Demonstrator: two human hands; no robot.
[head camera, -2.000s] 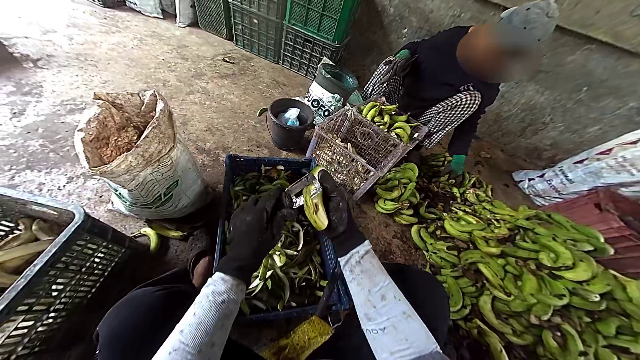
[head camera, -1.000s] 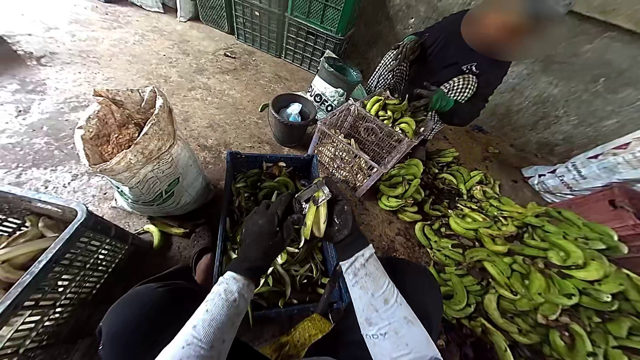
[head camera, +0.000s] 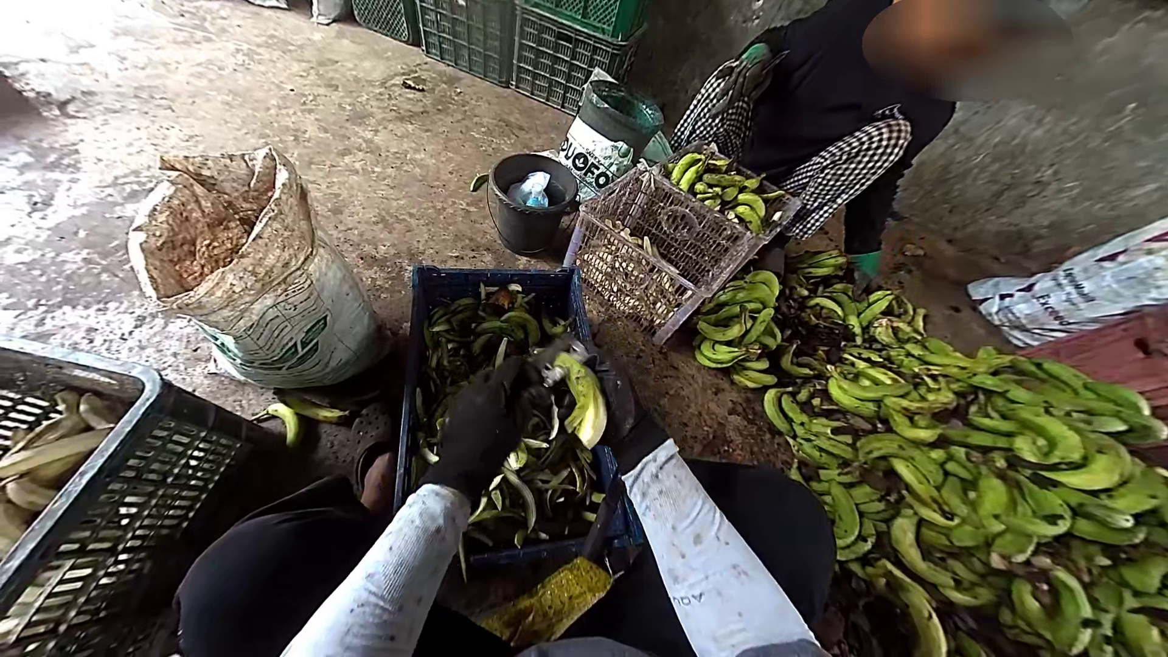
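A partly peeled green plantain (head camera: 584, 401) is held over a blue plastic crate (head camera: 410, 401) full of green peels (head camera: 511, 474). My right hand (head camera: 622, 406), in a black glove, is closed around its far side. My left hand (head camera: 488, 415), also black-gloved, has its fingers at the plantain's upper end, beside a small metallic thing (head camera: 558, 358), blurred, that may be a peeler. The left fingers are partly hidden. Below the crate, a tool with a yellow wrapped handle (head camera: 552, 598) lies between my legs.
Unpeeled green plantains (head camera: 995, 474) are heaped at right. A crate of peeled plantains (head camera: 151, 401) stands at left, near an open woven sack (head camera: 283, 319). Beyond are a black bucket (head camera: 534, 219), a tilted pale crate (head camera: 639, 265), stacked crates (head camera: 566, 59) and a crouching person (head camera: 821, 100).
My left hand has moved up toward the plantain's top, and the plantain has tilted. The other person's hand moved from the plantain heap to the pale crate, then down to the heap again.
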